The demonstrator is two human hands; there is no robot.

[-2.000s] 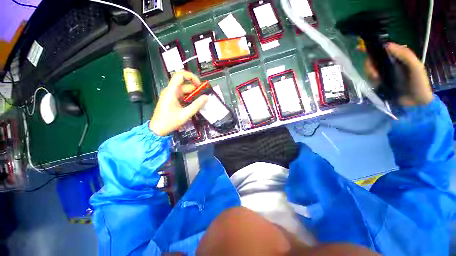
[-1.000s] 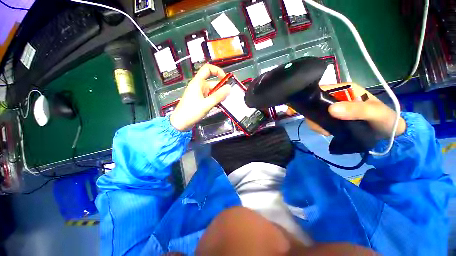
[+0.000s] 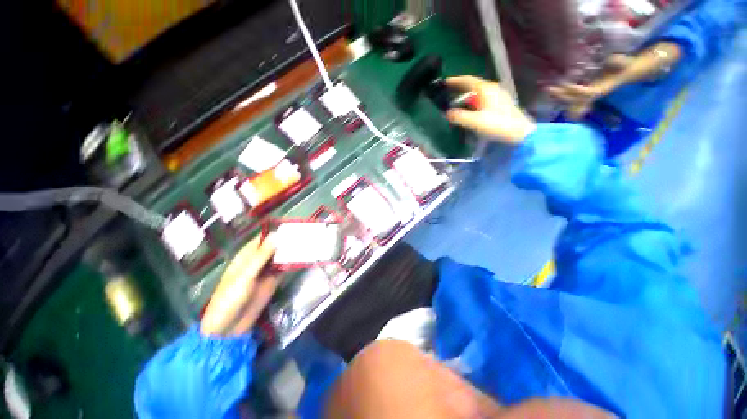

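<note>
My left hand (image 3: 243,288) holds a red-edged device (image 3: 305,244) with a white face over the front row of the clear blister tray (image 3: 328,282). My right hand (image 3: 490,112) is around the black barcode scanner (image 3: 432,88) beyond the tray's right end; a bit of red shows at its fingers. Several white-faced red-edged devices lie in the tray pockets. One device with an orange screen (image 3: 273,185) lies across the back row. A white slip (image 3: 260,154) lies behind it. The view is blurred.
Another person's hands (image 3: 602,88) are at the upper right. A second scanner with a yellowish label (image 3: 123,299) lies on the green mat at left. A green-topped small box (image 3: 117,146) stands behind the tray. White cables (image 3: 311,42) cross the tray. Blue floor shows at right.
The view has swung round to the right. My right hand has moved the scanner away from my left hand's device to beyond the tray. The device in my left hand is turned more sideways.
</note>
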